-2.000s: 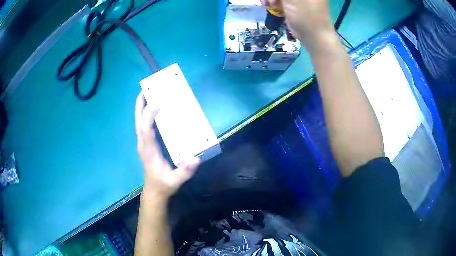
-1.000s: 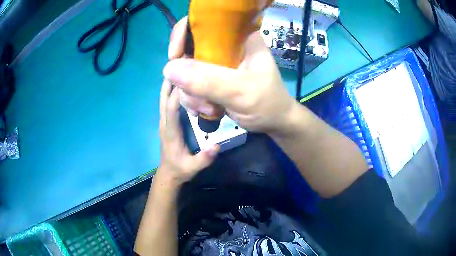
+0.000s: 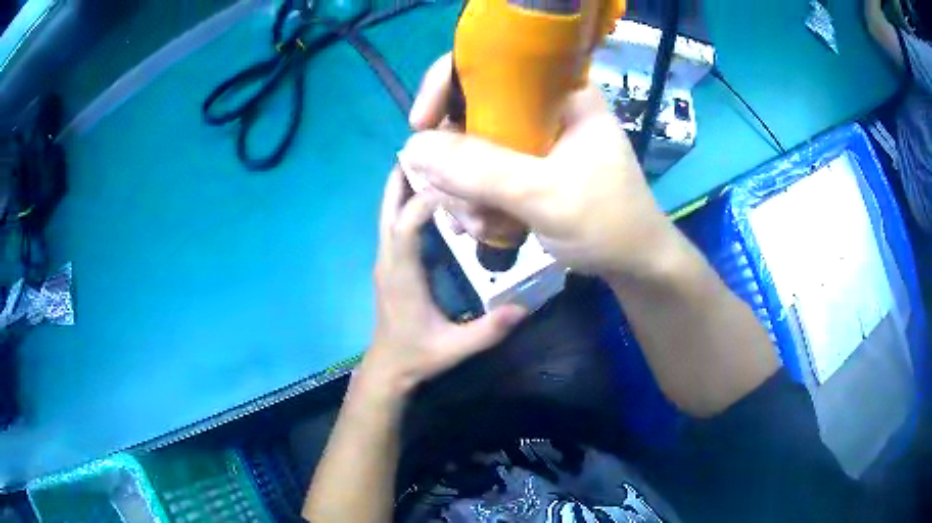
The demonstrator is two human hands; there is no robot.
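The white cover [image 3: 521, 268] lies on top of the housing, which is tilted at the bench edge and partly hidden by my hands. My left hand [image 3: 424, 291] grips the housing from its left side and near end. My right hand [image 3: 552, 184] is closed around the orange electric screwdriver [image 3: 521, 77], held upright with its dark nose down at the cover. The driver's tip and any screw are hidden. The black power cord [image 3: 271, 102] runs from the housing's far end and lies in a tied coil on the bench.
The screw feeder [image 3: 669, 107] stands beyond my right hand, with a black hanging cable before it. A blue crate [image 3: 751, 296] with white covers is at right, a green crate [image 3: 153, 490] at lower left. Black corded units [image 3: 41, 174] lie at far left. A person's arm shows at top right.
My right hand has come from the feeder with the screwdriver onto the cover. My left hand still holds the housing. The view has shifted, so the housing appears further right.
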